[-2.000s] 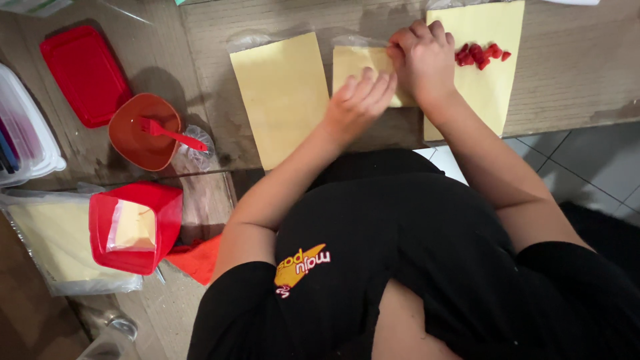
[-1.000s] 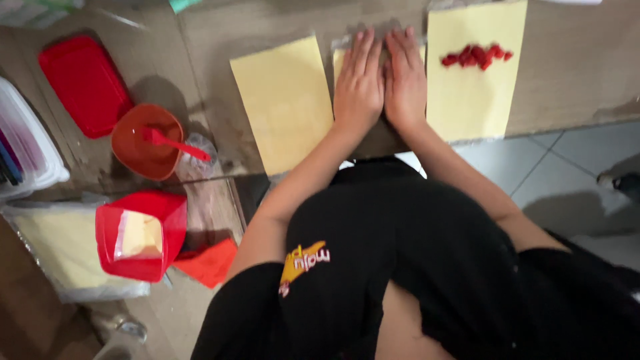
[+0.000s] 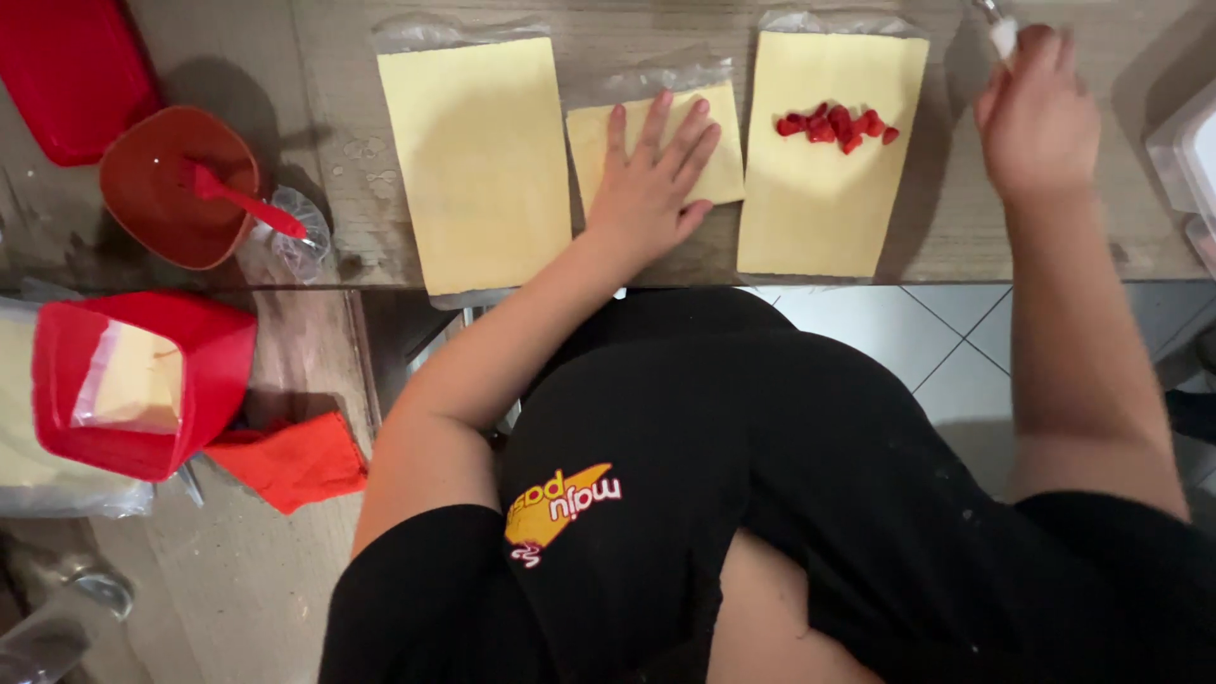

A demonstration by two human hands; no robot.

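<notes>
My left hand (image 3: 651,180) lies flat, fingers spread, on a folded sheet of pale yellow dough (image 3: 727,142) on clear plastic. To its right is a flat rectangular dough sheet (image 3: 817,218) with a row of red fruit pieces (image 3: 836,125) across its upper half. Another dough sheet (image 3: 484,171), bare on top, lies to the left. My right hand (image 3: 1037,123), at the upper right and somewhat blurred, is closed around the white handle of a utensil (image 3: 1002,36); the far end is metal and leaves the view at the top.
On the left are an orange-brown bowl (image 3: 142,204) with a red brush or fork (image 3: 252,207), a red lid (image 3: 76,76), a red container (image 3: 214,370) holding a pale block, and an orange cloth (image 3: 299,465). A white plastic container (image 3: 1178,161) stands at the right edge.
My right hand has left the folded dough, moved right past the fruit-topped sheet and taken hold of a utensil. My left hand has stayed on the folded dough, its fingers now spread.
</notes>
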